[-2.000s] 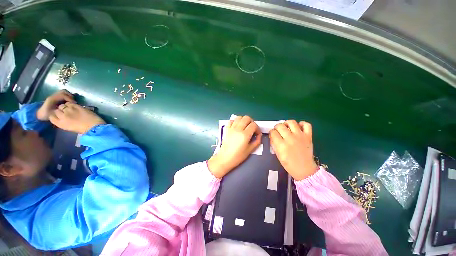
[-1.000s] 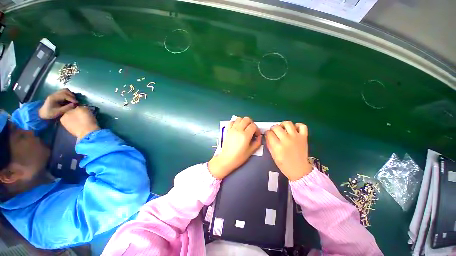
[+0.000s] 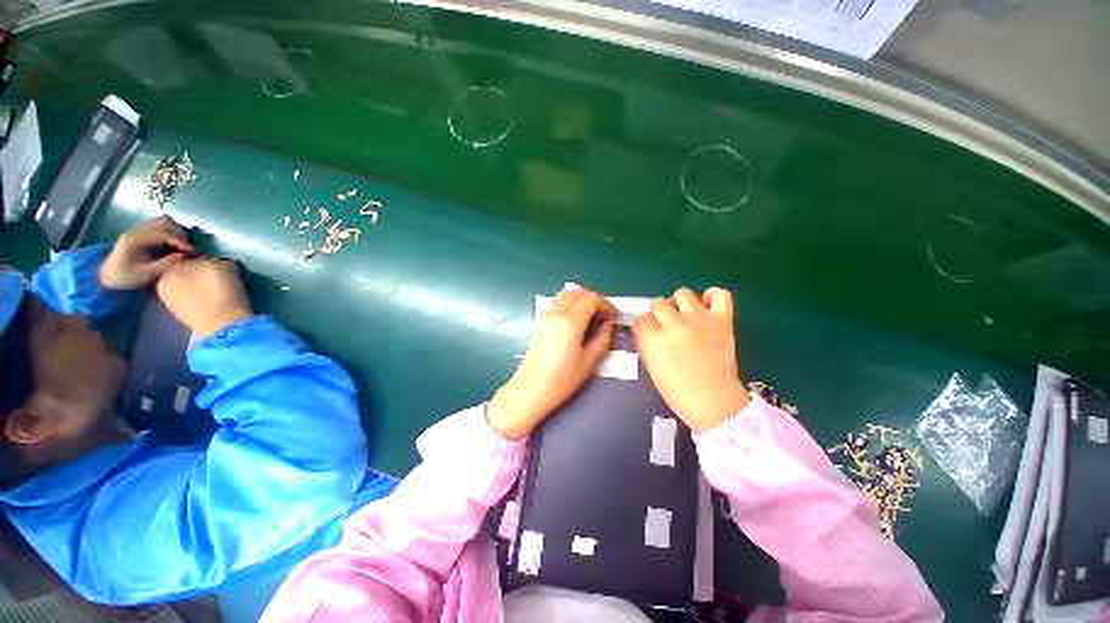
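Note:
A black panel [image 3: 596, 487] with several pale patches lies on white sheets [image 3: 705, 548] in front of me. My left hand [image 3: 560, 355] rests on the panel's top edge, left of the middle, fingers curled down. My right hand [image 3: 689, 357] is at the same edge just to the right, with its fingertips bent onto it. The fingertips of both hands are close together. Any small part between them is hidden.
Piles of small tan parts [image 3: 879, 472] lie right of the panel, beside a clear plastic bag [image 3: 971, 435]. Stacked housings [image 3: 1081, 499] stand at far right. A person in blue [image 3: 244, 450] works at left, near more loose parts [image 3: 331, 229]. A metal rail [image 3: 779, 71] runs beyond.
My right hand has moved left along the top edge. My left hand has shifted slightly left, showing more of the upper patch. Circles on the green surface have moved right.

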